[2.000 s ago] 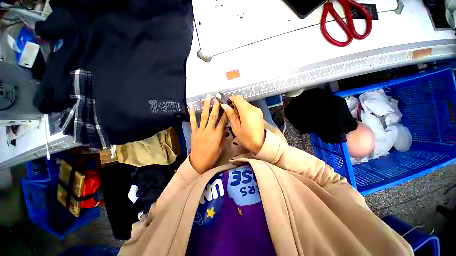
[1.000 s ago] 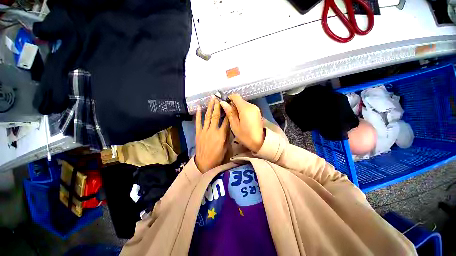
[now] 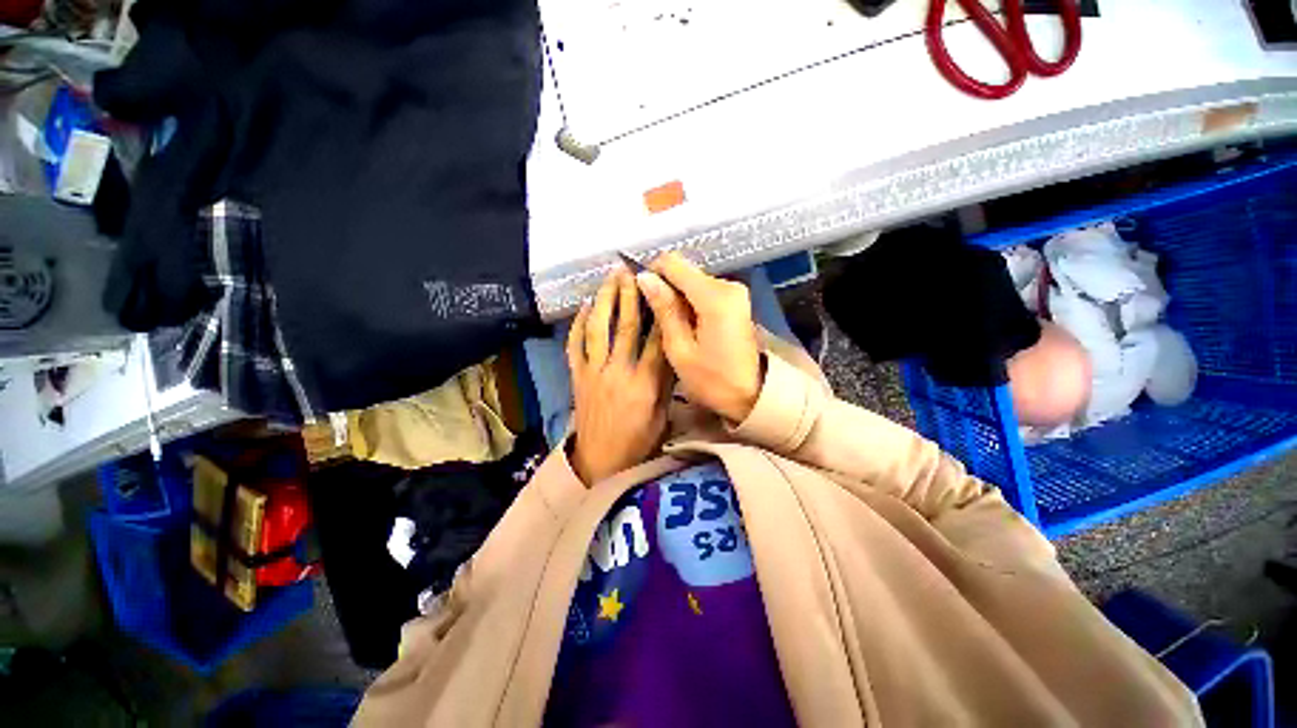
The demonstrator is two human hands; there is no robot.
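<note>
A small dark item point(image 3: 633, 263), fingertip size, shows at the white table's front edge point(image 3: 797, 228). My right hand point(image 3: 707, 334) pinches it between thumb and forefinger. My left hand point(image 3: 619, 377) lies against my right hand, its fingers stretched toward the table edge and partly over one another; whether it grips anything is hidden. A black garment point(image 3: 384, 185) with a small pale print near its edge lies to the left of my hands. A black-and-white plaid strip point(image 3: 235, 306) is at the garment's left side.
Red-handled scissors point(image 3: 1003, 50) lie on the table at the upper right. A blue crate point(image 3: 1223, 341) with white pieces stands below right, a black cloth point(image 3: 932, 306) at its near corner. Another blue crate point(image 3: 157, 597) is at lower left. A grey vented machine part point(image 3: 29, 277) is at far left.
The view has shifted slightly, so scissors and crate sit a little differently. My left fingers have closed in beside my right hand, from more spread before. The garment lies as before.
</note>
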